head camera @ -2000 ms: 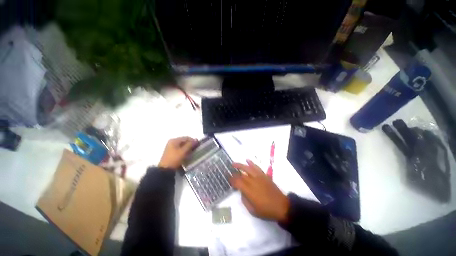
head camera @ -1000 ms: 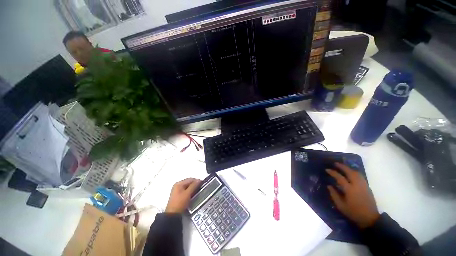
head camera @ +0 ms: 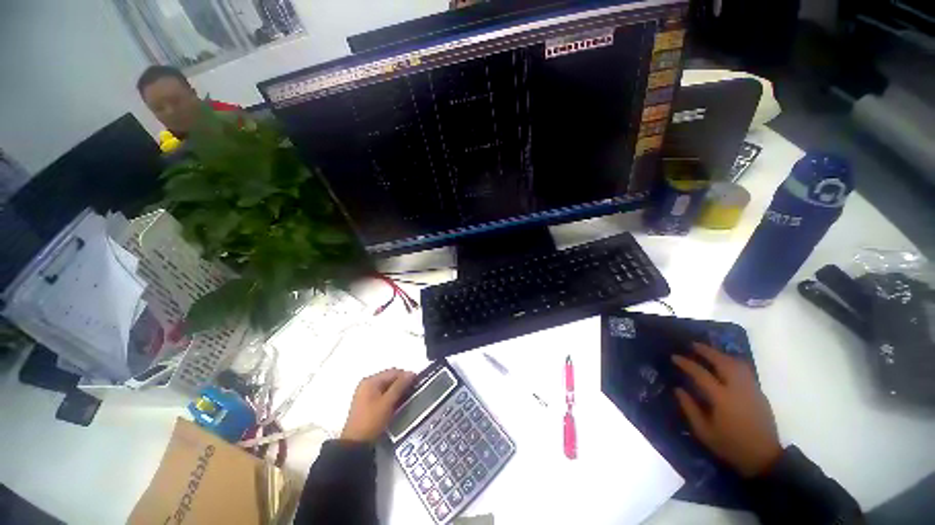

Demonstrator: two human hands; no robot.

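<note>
The grey-silver calculator (head camera: 451,443) lies tilted on white paper (head camera: 605,451). My left hand (head camera: 376,403) holds the calculator's upper left edge, fingers curled. My right hand (head camera: 726,408) is curved over the black mouse pad (head camera: 651,354), fingers slightly apart; its palm hides what is under it, and no mouse can be told from the dark pad. A red pen (head camera: 569,408) lies on the paper, right of the calculator. The monitor (head camera: 482,133) shows thin lines on black. The black keyboard (head camera: 543,291) stands below it.
A dark blue bottle (head camera: 784,234) and a plastic-wrapped black device (head camera: 902,333) are at right. A yellow roll (head camera: 723,207) is behind the keyboard. A plant (head camera: 251,220), document basket (head camera: 190,277), blue item (head camera: 222,412) and kraft item (head camera: 195,480) are at left. A person (head camera: 169,97) is behind.
My right hand has left the calculator keys and moved right onto the mouse pad, where it stays. My left hand remains at the calculator. The view has tilted up, showing more monitor and the person.
</note>
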